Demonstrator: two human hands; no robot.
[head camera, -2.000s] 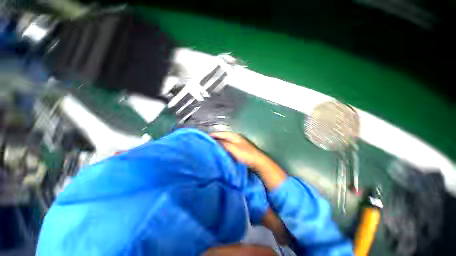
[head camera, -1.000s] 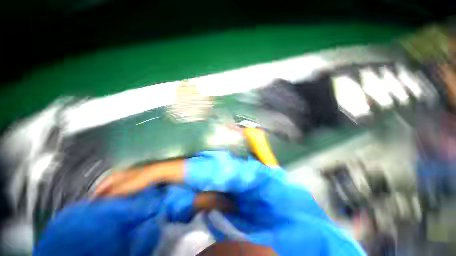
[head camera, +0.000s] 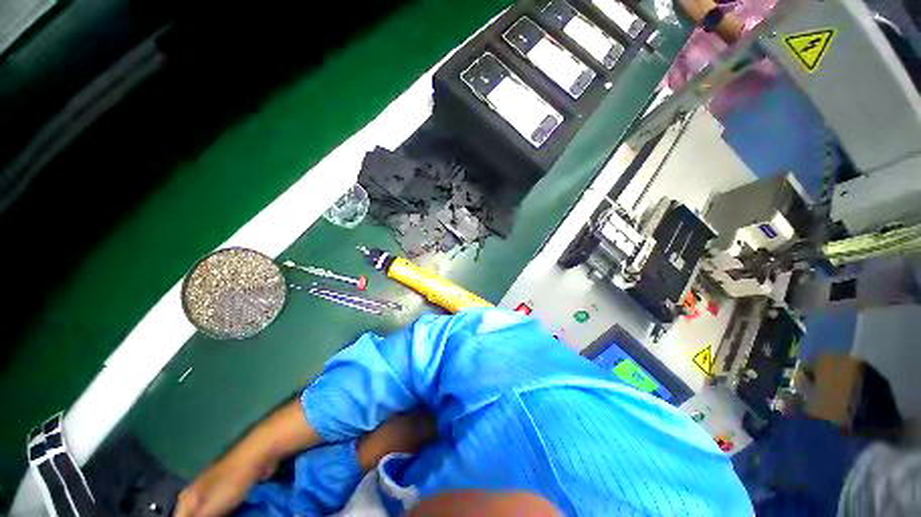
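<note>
My right hand (head camera: 217, 490) is at the lower left, at the edge of a heap of black pieces (head camera: 126, 475). Its fingertips are cut off or blurred, so I cannot tell whether it holds anything. My left hand is not in view; only blue sleeve shows below the right forearm. A round dish of tiny grey-brown grains (head camera: 234, 293) stands on the green mat. Thin silver tweezers (head camera: 348, 298), a thin screwdriver with a red end (head camera: 328, 275) and a yellow electric screwdriver (head camera: 434, 284) lie right of it.
Loose black pieces (head camera: 429, 202) lie beside a clear cup (head camera: 347, 206). A black tray (head camera: 475, 126) holds several white phone-like units. A black-and-white strip sheet (head camera: 59, 470) is lower left. A machine with a screen (head camera: 634, 370) stands right. Another person's arm (head camera: 707, 15) shows top right.
The view has swung right and tilted, and is sharper. The right-hand trays and machine now show clearly. My right hand has shifted to the lower left of the picture.
</note>
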